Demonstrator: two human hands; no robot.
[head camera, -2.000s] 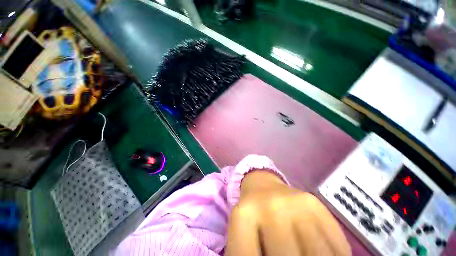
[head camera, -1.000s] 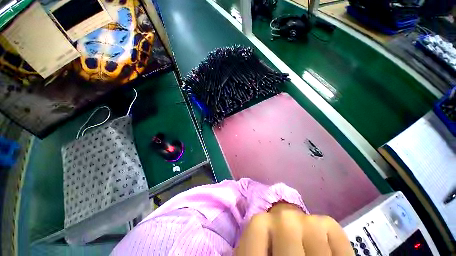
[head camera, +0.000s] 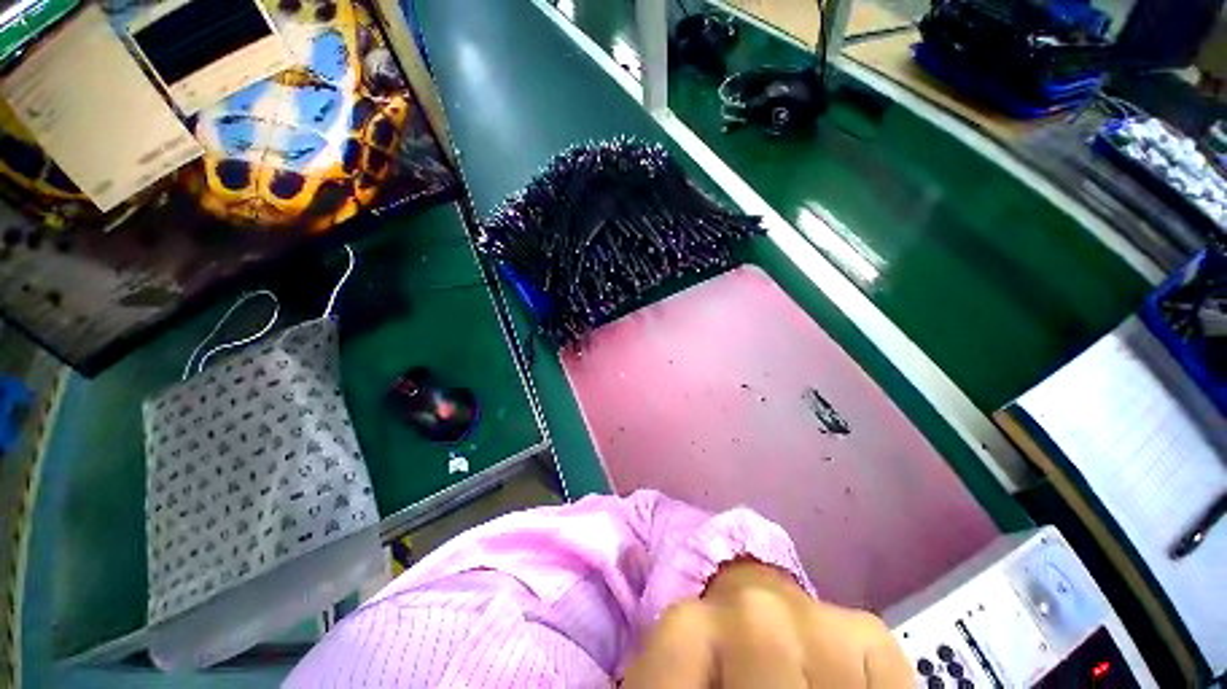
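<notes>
My left hand (head camera: 770, 638) is at the bottom centre in a pink striped sleeve. Its back and knuckles show; the fingers are cut off by the lower edge, so what it holds is hidden. The white tester (head camera: 1029, 599) is just right of the hand, cut off by the lower edge, with black sockets and part of a red digit display showing. The pink mat (head camera: 754, 377) lies beyond the hand, with small dark marks. A pile of black microphone booms (head camera: 619, 222) lies beyond the mat's far end. My right hand is out of the picture.
At left are a patterned bag (head camera: 256, 458), a mouse (head camera: 433, 407) and a turtle-shell-pictured screen (head camera: 289, 121). A headset (head camera: 774, 101) lies on the green conveyor (head camera: 915, 202). An open notebook (head camera: 1144, 444) with a pen (head camera: 1198, 528) is at right.
The view has turned right and down from the first frame, so less of the tester shows. My left hand stays at the bottom edge. The headset on the conveyor now shows more clearly.
</notes>
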